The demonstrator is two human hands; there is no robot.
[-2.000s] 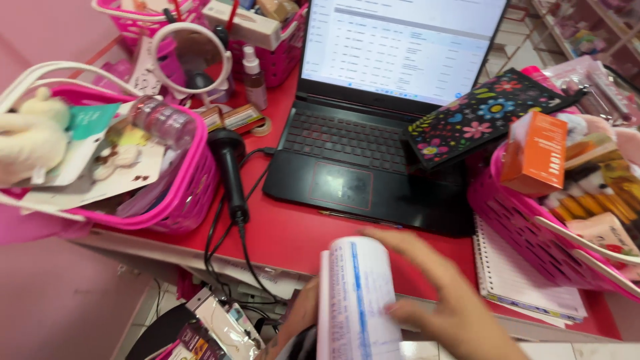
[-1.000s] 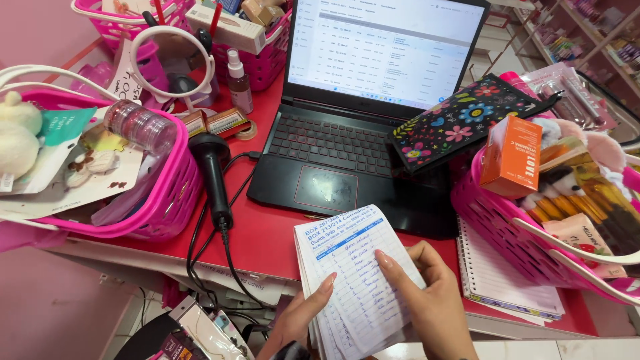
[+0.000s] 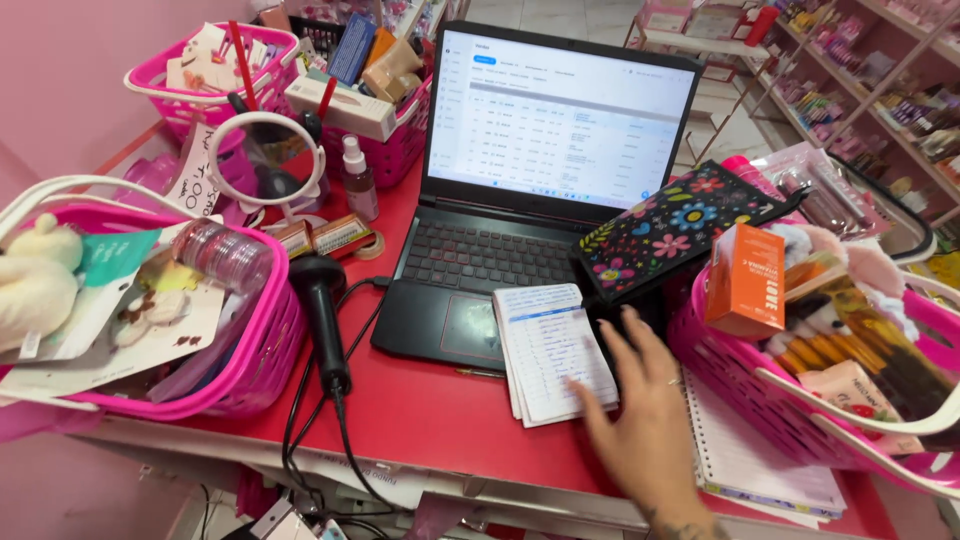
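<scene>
A small stack of handwritten paper sheets [image 3: 559, 360] lies partly on the front edge of a black laptop [image 3: 484, 255] and partly on the red desk. My right hand [image 3: 645, 409] is at the right edge of the papers, fingers spread, palm down, with nothing gripped; whether its fingertips touch them I cannot tell. My left hand is outside the view. Left of the laptop lies a black handheld barcode scanner [image 3: 324, 326] with its cable. A dark pen [image 3: 480, 372] shows at the laptop's front edge. A black floral pouch [image 3: 686, 225] leans over the laptop's right side.
Full pink baskets stand at the left [image 3: 255, 352], back left [image 3: 289, 56] and right [image 3: 739, 397]. An orange box [image 3: 746, 281] rests on the right one. A spiral notebook [image 3: 757, 457] lies partly beneath it. A round white-framed mirror [image 3: 322, 161] and spray bottle [image 3: 361, 187] stand behind the scanner.
Both hands held the papers one second ago; now the papers lie on the laptop's edge and desk. My right hand has let go, and my left hand has left the view.
</scene>
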